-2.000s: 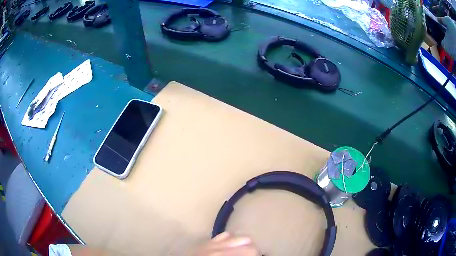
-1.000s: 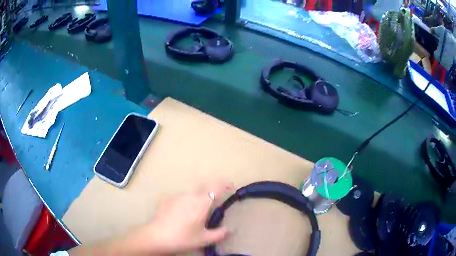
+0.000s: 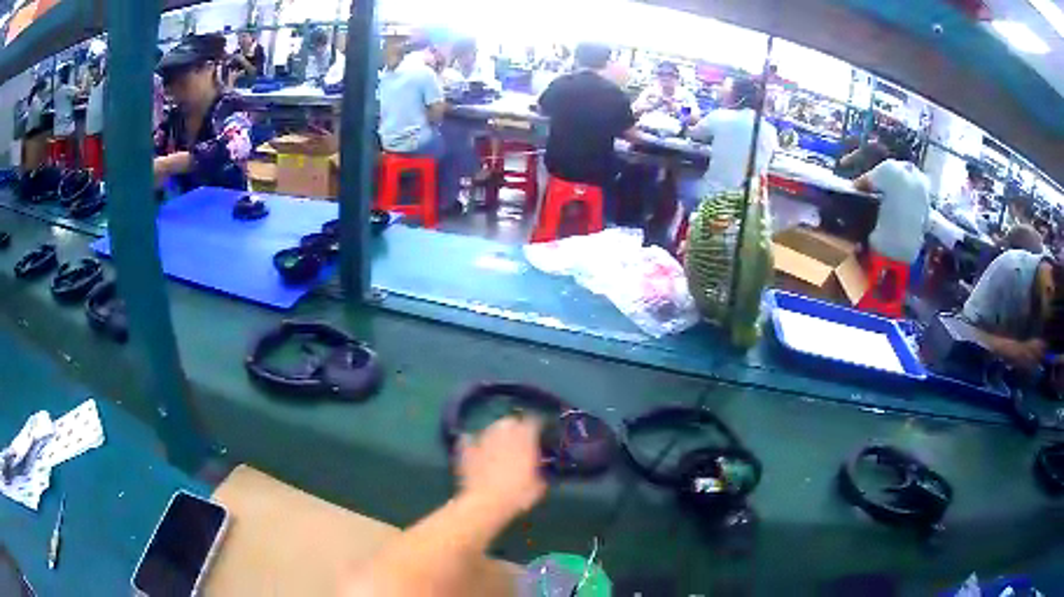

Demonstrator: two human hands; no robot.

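Note:
My left hand (image 3: 504,457) is blurred and reaches over the green belt. It covers part of the band of a black headphone (image 3: 583,443); whether the fingers grip it is unclear. To its right, another headphone (image 3: 636,437) lies on the belt, with a green circuit board (image 3: 708,476) showing in its open earcup. My right hand is not in view. The tan cardboard (image 3: 298,536) is partly visible below my left forearm.
A smartphone (image 3: 181,546) lies left of the cardboard. The green-rimmed solder reel (image 3: 566,576) is cut by the bottom edge. More headphones (image 3: 313,359) lie along the belt. Green posts (image 3: 146,233), a fan (image 3: 726,268) and a blue tray (image 3: 842,338) stand beyond. People sit across the hall.
The view has tilted up towards the belt and hall. My left hand has moved from the headband on the cardboard to a headphone on the belt. The headband on the cardboard is out of view.

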